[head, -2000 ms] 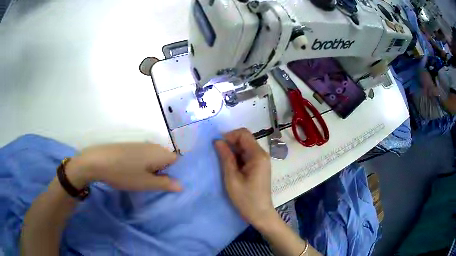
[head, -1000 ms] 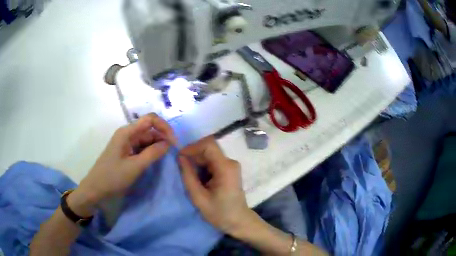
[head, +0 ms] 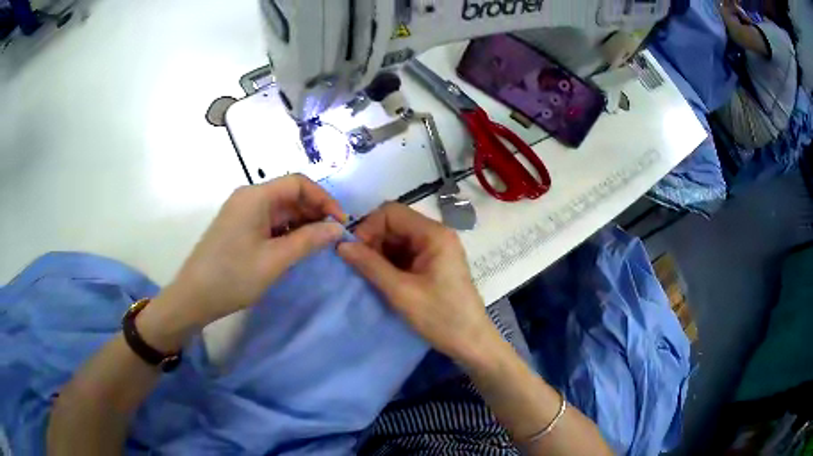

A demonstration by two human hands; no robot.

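A light blue garment piece (head: 312, 347) drapes from my fingers towards my lap and over the table's left side. My left hand (head: 258, 240) pinches its upper edge between thumb and fingertips. My right hand (head: 419, 272) pinches the same edge just to the right, the fingertips of both hands almost touching. The held edge is in front of the presser foot and needle (head: 312, 141), apart from them, in the bright light under the white sewing machine (head: 357, 44). The fold at my fingertips is too small to make out.
Red-handled shears (head: 504, 156) and a smartphone (head: 535, 87) lie beneath the machine arm. A bent metal attachment (head: 437, 156) stands right of the needle. A printed ruler (head: 570, 214) runs along the front edge. Blue garments (head: 615, 338) hang below right. Another person's arm (head: 744, 31) shows upper right.
Two seconds ago my left hand lay flatter over the cloth, its fingers apart. Both hands then came together at the cloth's edge, and they still pinch it. The camera view has shifted.
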